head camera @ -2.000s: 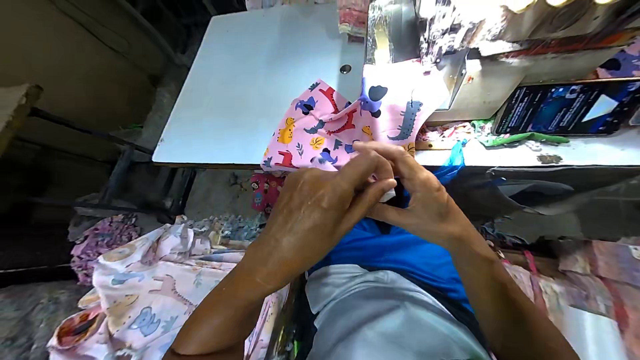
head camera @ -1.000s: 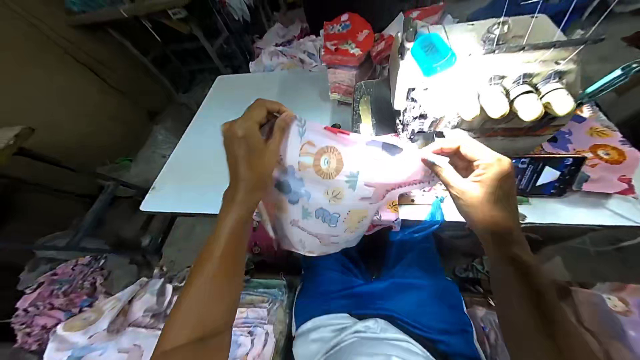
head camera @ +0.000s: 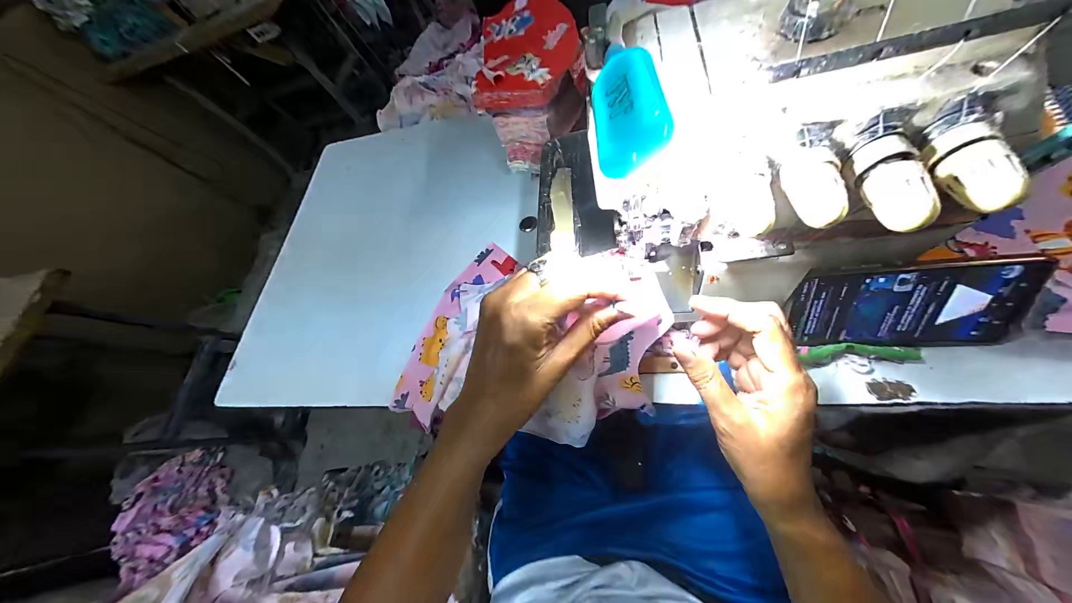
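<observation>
Pink animal-print fabric (head camera: pixel 433 356) and white printed fabric (head camera: pixel 571 410) lie together at the front edge of the table, below the brightly lit needle area of an industrial sewing machine (head camera: pixel 662 239). My left hand (head camera: pixel 536 335) pinches the fabric between thumb and fingers, just in front of the presser area. To its right, my right hand (head camera: pixel 745 360) is held palm up with fingers curled and thumb apart, near the fabric's right edge; whether a thread or small scrap is between its fingertips cannot be told. Glare hides the fabric's upper edge.
The white tabletop (head camera: pixel 377 268) extends left. A blue plastic tray (head camera: pixel 631 113) sits on the machine beside several thread tension knobs (head camera: pixel 894 193). A smartphone (head camera: pixel 921 301) and green tweezers-like item (head camera: pixel 858 353) lie at right. Stacked red fabric pieces (head camera: pixel 528 54) stand behind; cloth piles (head camera: pixel 176 511) are below left.
The white printed fabric, spread between both hands a second ago, is now bunched with pink fabric by the machine. My right hand has let go of the cloth's right side.
</observation>
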